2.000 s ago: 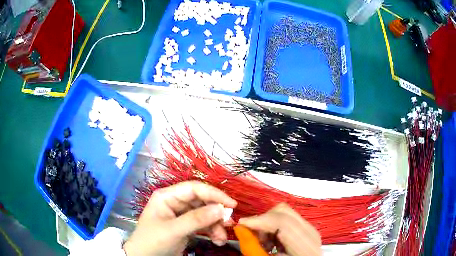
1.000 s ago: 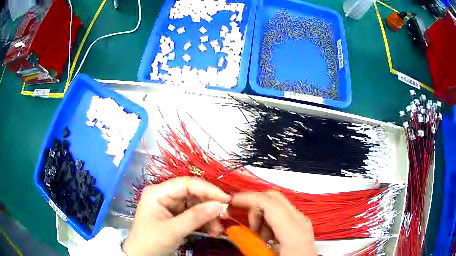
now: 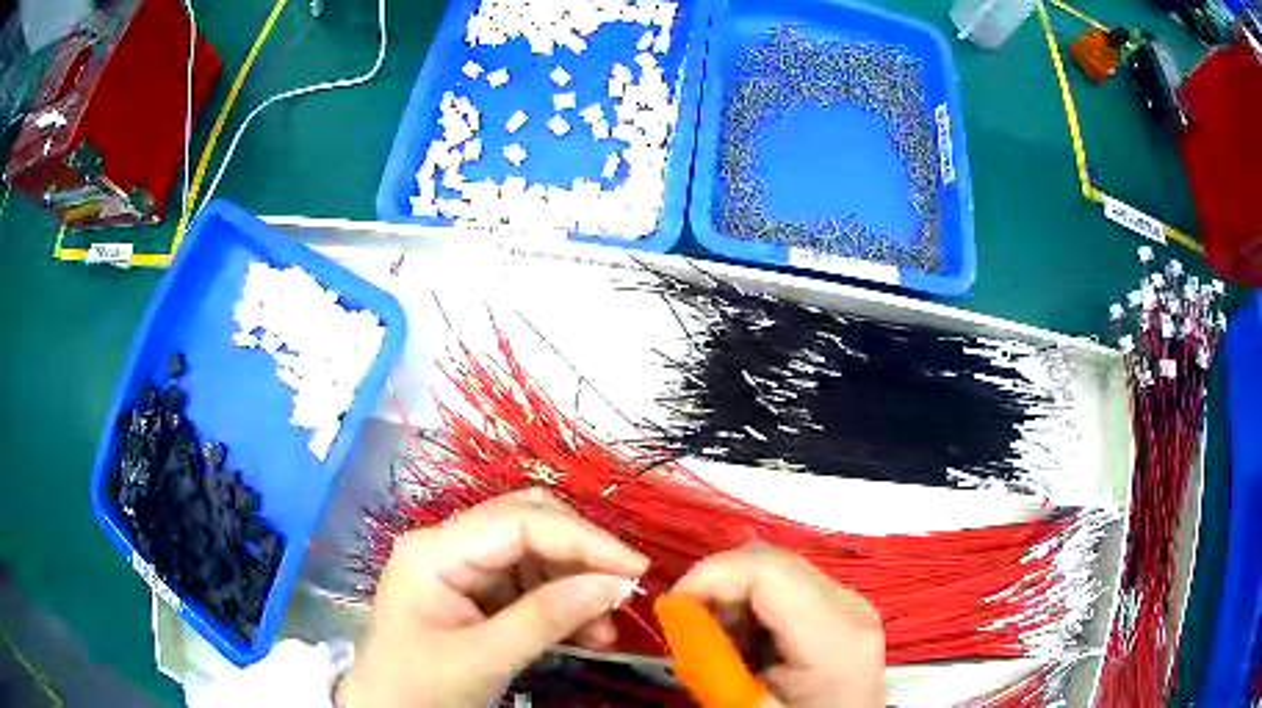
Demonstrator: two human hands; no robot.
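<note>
My left hand [image 3: 485,595] pinches a small white connector housing [image 3: 630,592] between thumb and fingertips. A thin red wire shows at the housing. My right hand [image 3: 796,622] holds an orange-handled hand tool [image 3: 703,650] just right of the housing; the tool's tip is hard to make out. Red lead wires [image 3: 886,588] lie fanned out under and beyond both hands. Black lead wires [image 3: 886,401] lie in the compartment beyond them.
The left blue tray [image 3: 256,374] holds white and black housings. Beyond the wire tray [image 3: 554,325] are a blue tray of white housings [image 3: 533,208] and one of small grey-brown parts [image 3: 830,152]. Bundled harnesses [image 3: 1163,457] lie at right. Red box-shaped things stand at both sides.
The orange tool has turned more upright in my right hand, and the right fingertips have drawn back from the housing since one second ago. My left hand still pinches the housing.
</note>
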